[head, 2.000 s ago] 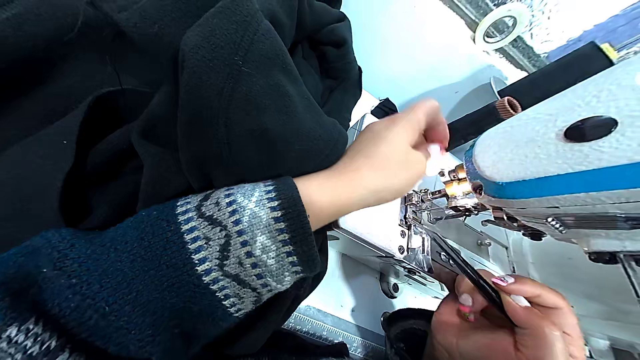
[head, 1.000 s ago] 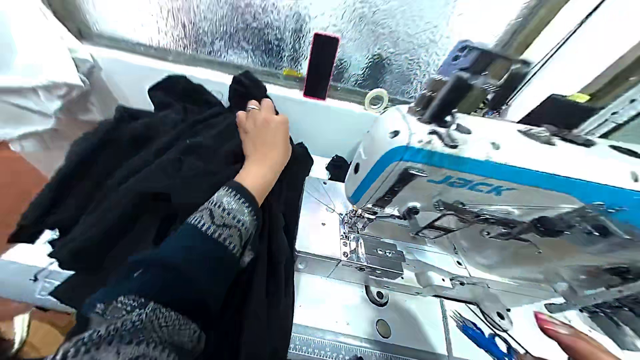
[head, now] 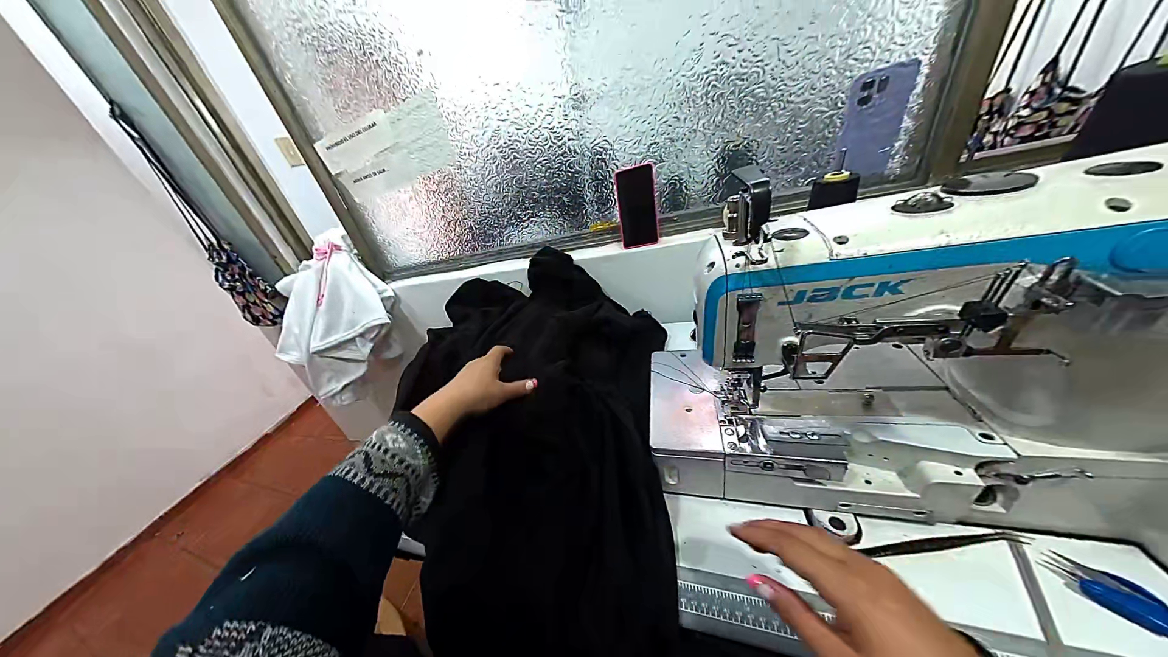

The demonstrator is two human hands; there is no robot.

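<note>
Black fabric [head: 547, 474] lies bunched to the left of a white and blue Jack sewing machine [head: 849, 292]. On its upper left part rests my left hand [head: 479, 388], thumb apart from the fingers; whether it pinches any cloth is hard to tell. My right hand [head: 839, 593] hovers over the front of the machine table, fingers spread and nothing in them. Just beyond it lie dark tweezers [head: 940, 545]. Threads run to the needle area [head: 741, 392], with no cloth under it.
Blue-handled snips [head: 1118, 598] lie at the table's right. A ruler strip [head: 739, 610] runs along the front. A phone [head: 637, 205] leans by the textured window [head: 547, 109]. White cloth [head: 333, 319] hangs over the left edge. A thread cone [head: 833, 189] stands behind the machine.
My right hand held the dark tweezers near the needle two seconds ago; now it is without them. My left hand has left the needle area for the black fabric. The view has swung wide.
</note>
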